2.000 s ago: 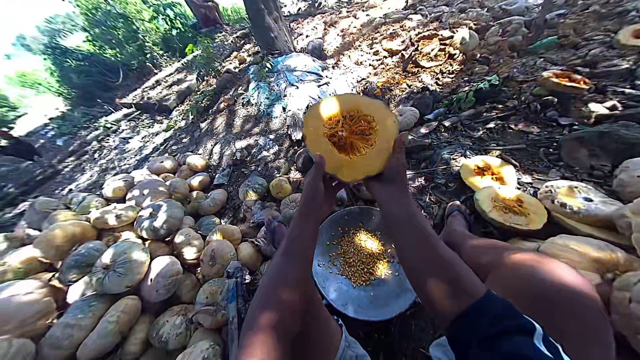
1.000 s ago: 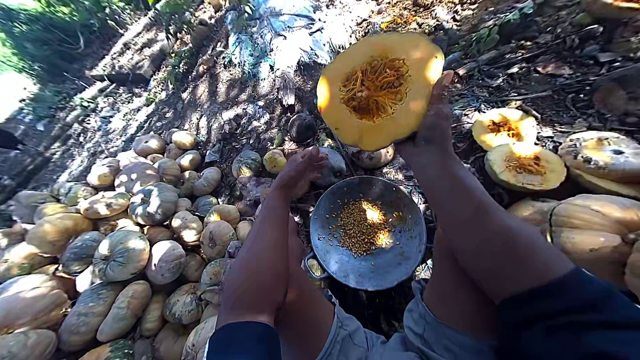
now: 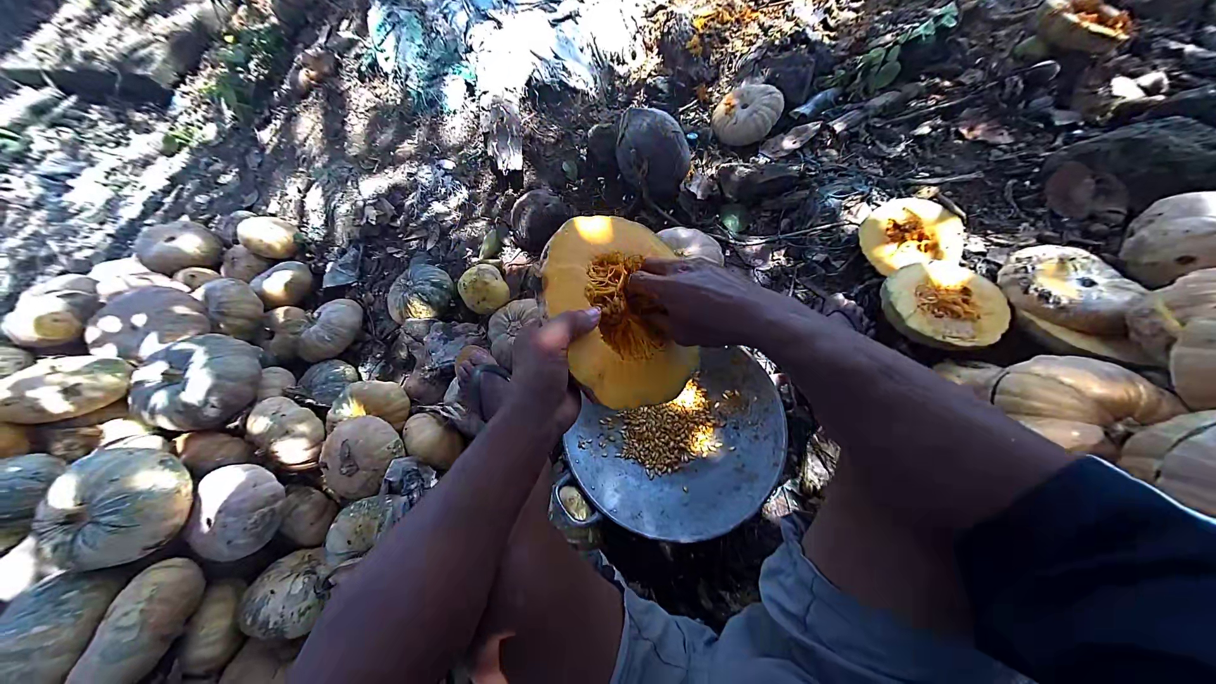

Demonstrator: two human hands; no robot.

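My left hand (image 3: 549, 366) grips the lower left edge of a halved pumpkin (image 3: 632, 375), its thumb on the cut face. The cut face is yellow-orange and tilted toward me. My right hand (image 3: 698, 299) is at the right part of the stringy pulp (image 3: 613, 275), with its fingertips in or against the strands; whether they are closed on any is hidden. Below the pumpkin half, a round grey metal pan (image 3: 684, 513) holds a heap of pumpkin seeds (image 3: 665, 442). The pumpkin half covers the pan's upper left part.
Many whole pumpkins (image 3: 199, 380) are piled at the left. Two cut halves, an upper one (image 3: 936, 223) and a lower one (image 3: 988, 318), lie at the right beside more pumpkins (image 3: 1083, 389). A dark round object (image 3: 653, 152) lies beyond the pan. My foot (image 3: 489, 380) is left of the pan.
The pumpkin half, held in my right hand a second ago, is now in my left hand and over the pan's edge. My right hand has moved to its pulp. The view has shifted closer.
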